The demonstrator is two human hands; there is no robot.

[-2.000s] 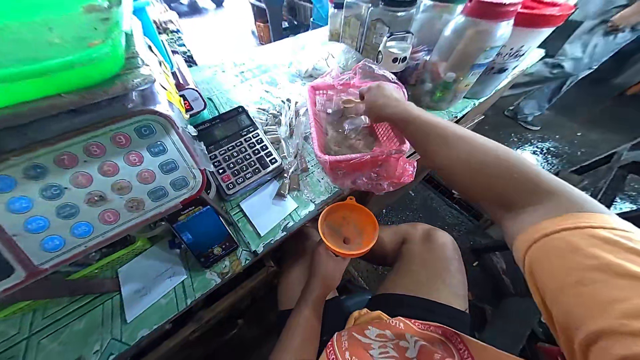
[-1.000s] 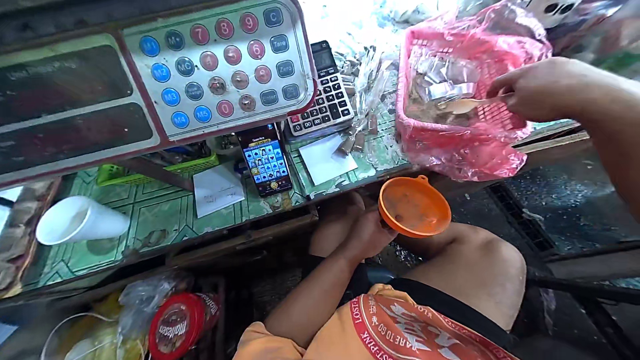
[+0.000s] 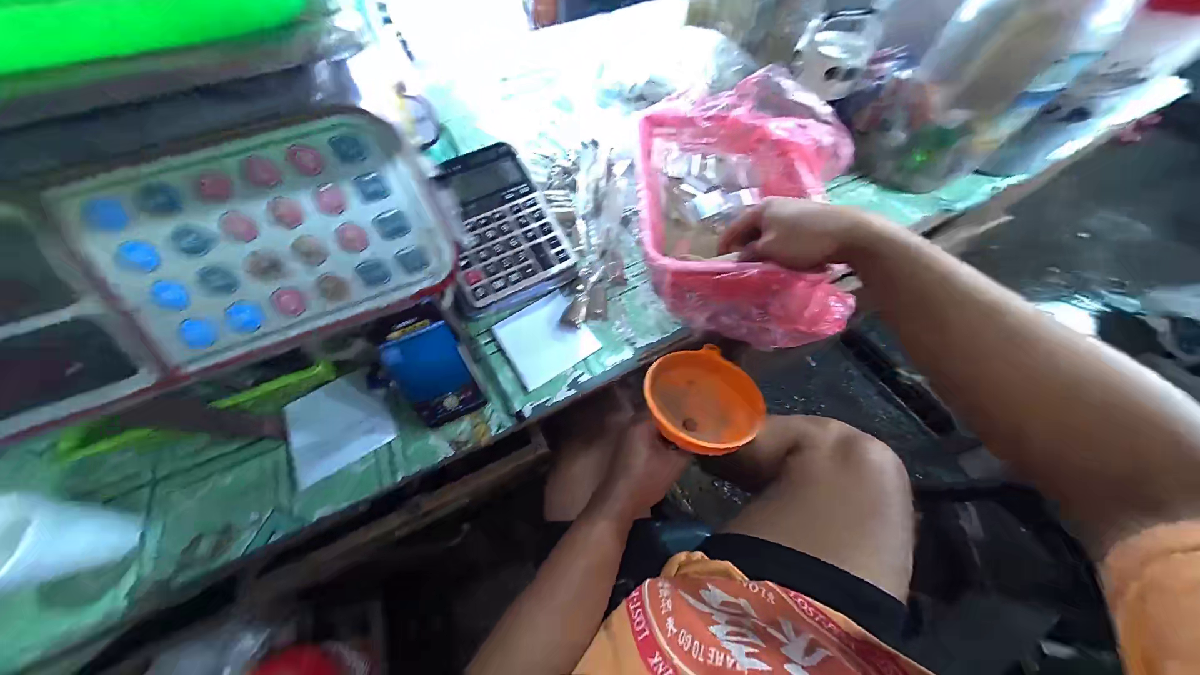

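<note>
My left hand (image 3: pixel 652 461) holds an orange plastic funnel (image 3: pixel 705 401) over my lap, its wide mouth facing up; my fingers are mostly hidden beneath it. A pink plastic basket (image 3: pixel 659 202) lined with a pink plastic bag (image 3: pixel 797 314) stands on the counter. Inside it lie a brown powdery or grainy substance (image 3: pixel 682 232) and several small clear packets (image 3: pixel 710 192). My right hand (image 3: pixel 787 232) reaches over the near rim, its fingers closed on the light handle of what looks like a scoop or spoon (image 3: pixel 696 258), whose far end is blurred.
A scale with a keypad (image 3: pixel 253 244), a calculator (image 3: pixel 506 230), a phone (image 3: pixel 431 370) and paper slips (image 3: pixel 546 339) lie left of the basket. Small strip packets (image 3: pixel 595 225) lie beside it. Jars (image 3: pixel 966 94) stand at the back right. The counter's edge (image 3: pixel 619 370) runs above my knees.
Two seconds ago my right hand was above the packets farther inside the basket; now it is at the near side with the scoop or spoon. My left hand keeps hold of the funnel.
</note>
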